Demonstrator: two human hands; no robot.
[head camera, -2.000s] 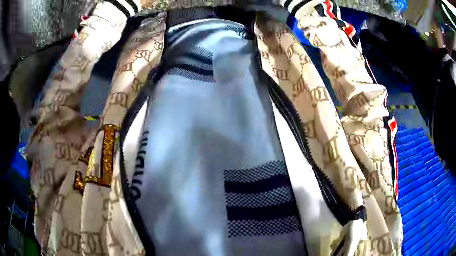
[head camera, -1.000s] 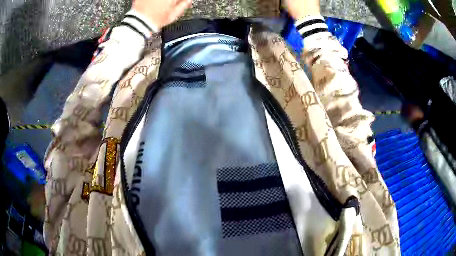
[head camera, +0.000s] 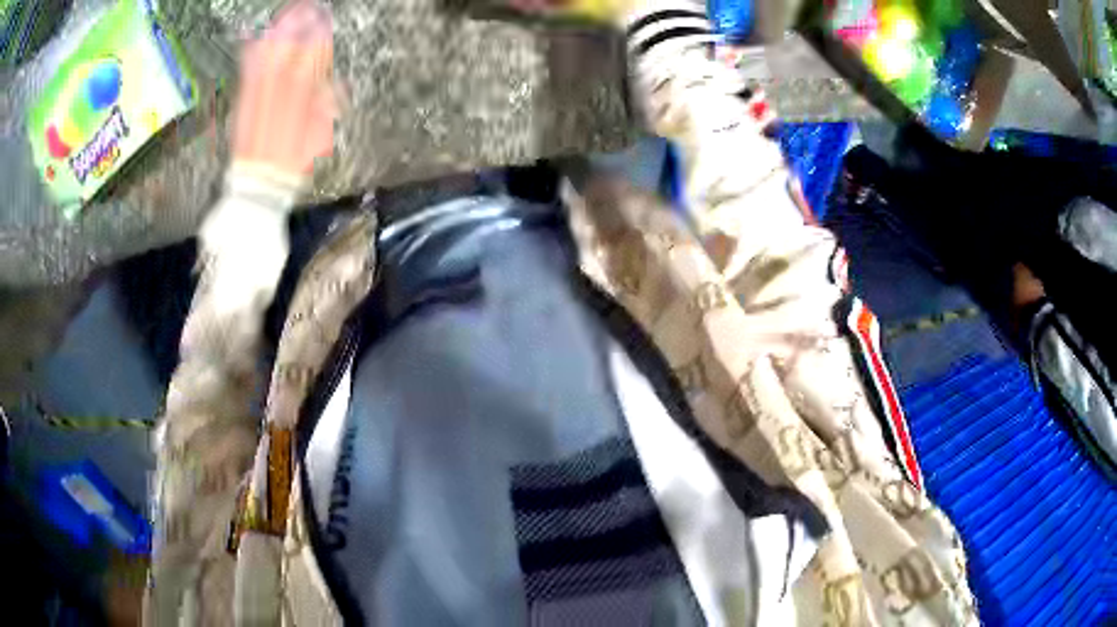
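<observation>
A white and lime green retail box with coloured balls and purple lettering lies at the upper left of the speckled grey benchtop. My left hand is blurred over the bench, to the right of this box and apart from it. Nothing shows in it, but its finger pose is unclear. My right hand is beyond the top edge; only its striped cuff and sleeve show. A blurred yellow and red strip shows at the top edge, left of that cuff; I cannot tell what it is.
Brightly coloured balls in clear bags lie at the upper right. A blue bin is at the bench edge by my right sleeve. Ribbed blue crates stand at lower right. Another person's dark sleeve is at right.
The view has shifted, showing more bench and the box at left. My left hand has moved left and farther over the bench. My right hand has left the picture at the top.
</observation>
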